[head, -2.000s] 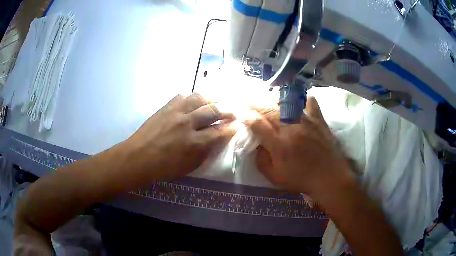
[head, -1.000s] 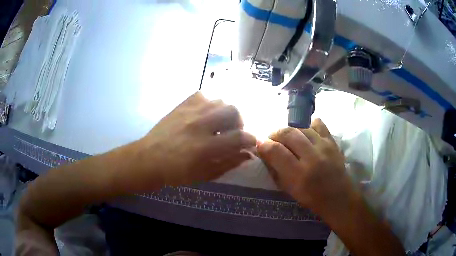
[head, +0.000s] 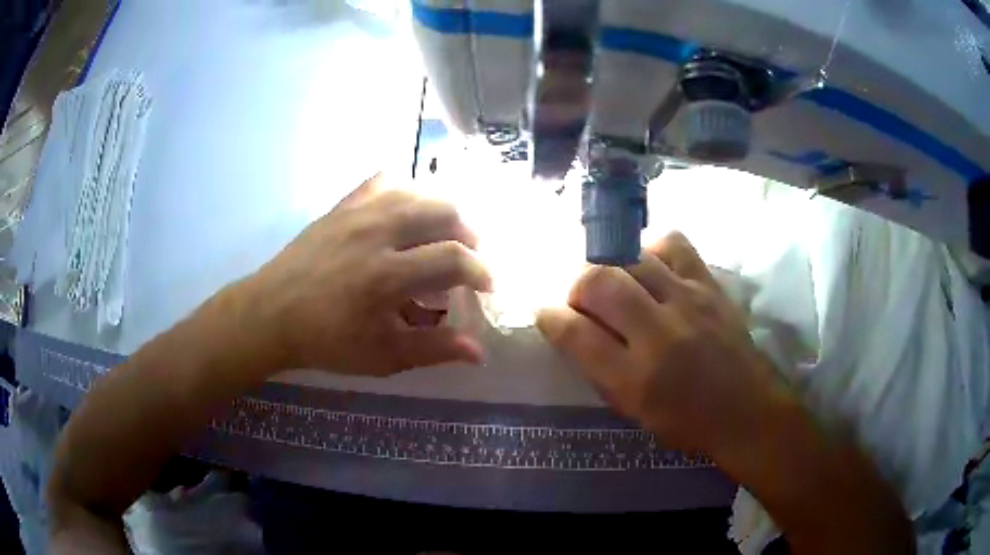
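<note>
My left hand (head: 375,282) is over the table in front of the machine head, thumb and fingers apart. A bit of white cloth (head: 516,314) shows between the hands, washed out by the lamp; I cannot tell whether the left fingers touch it. My right hand (head: 662,336) is just right of it, fingers curled down and fingertips together at the cloth's right side, below the grey ribbed knob (head: 613,222). The needle area (head: 510,146) is lost in glare.
The white machine arm (head: 651,33) with a blue stripe spans the top right. A bundle of white strips (head: 103,206) lies at far left. A large white cloth heap (head: 879,314) drapes at right. A printed ruler (head: 456,439) runs along the front edge.
My left hand has moved left, away from the right hand, and its thumb and fingers have opened. The right hand stays near the cloth. The view has shifted, so the machine head sits further left.
</note>
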